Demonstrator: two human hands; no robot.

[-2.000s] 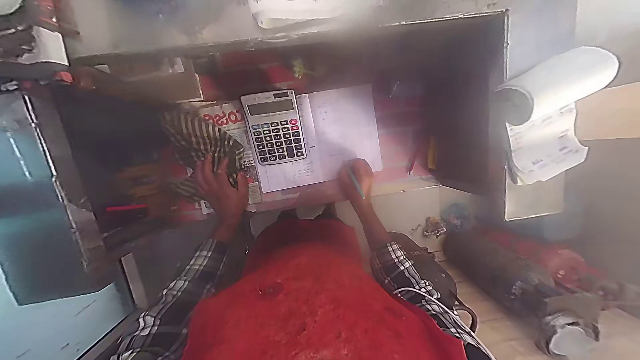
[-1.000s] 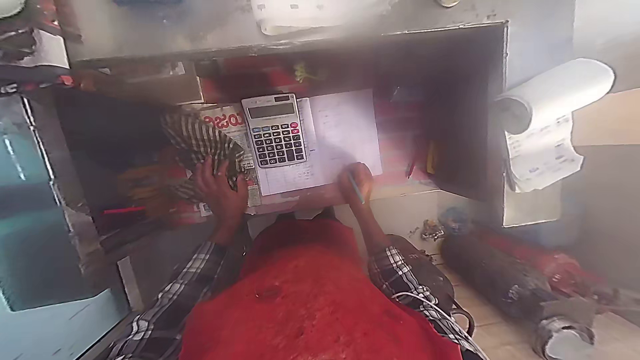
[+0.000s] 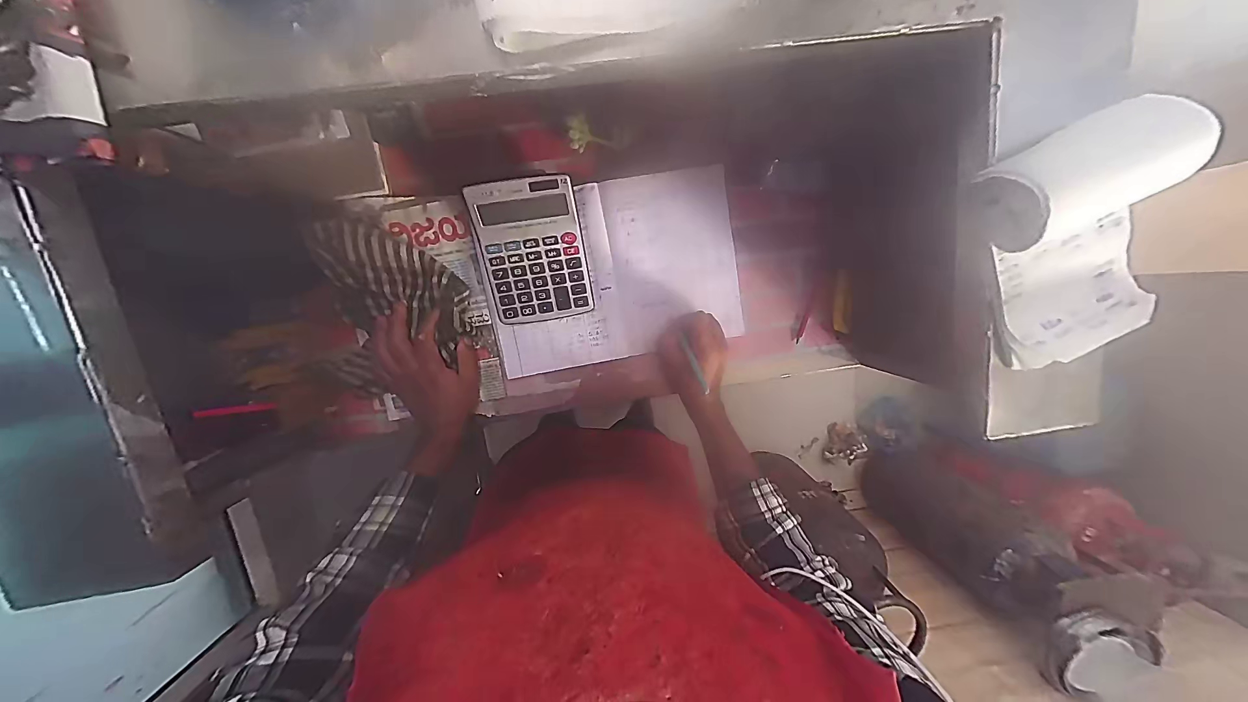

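Observation:
An open notebook point(image 3: 673, 253) with handwriting lies in a drawer-like recess of the desk. On its left page rests a grey calculator point(image 3: 531, 249) with dark keys. My right hand point(image 3: 694, 353) is closed around a pen point(image 3: 696, 367) at the lower edge of the right page. Left of the notebook, my left hand point(image 3: 425, 375) lies on a striped cloth point(image 3: 385, 278), fingers somewhat spread; whether it grips the cloth cannot be told. A printed newspaper point(image 3: 429, 226) shows partly beneath the cloth and calculator.
A partly unrolled paper roll point(image 3: 1102, 185) rests on the desk's right side. The recess wall point(image 3: 907, 205) stands right of the notebook, near a yellow object point(image 3: 841, 302). Dark and red rolled bundles point(image 3: 975, 526) lie on the floor at the lower right, and a cable point(image 3: 829, 590) crosses my right sleeve.

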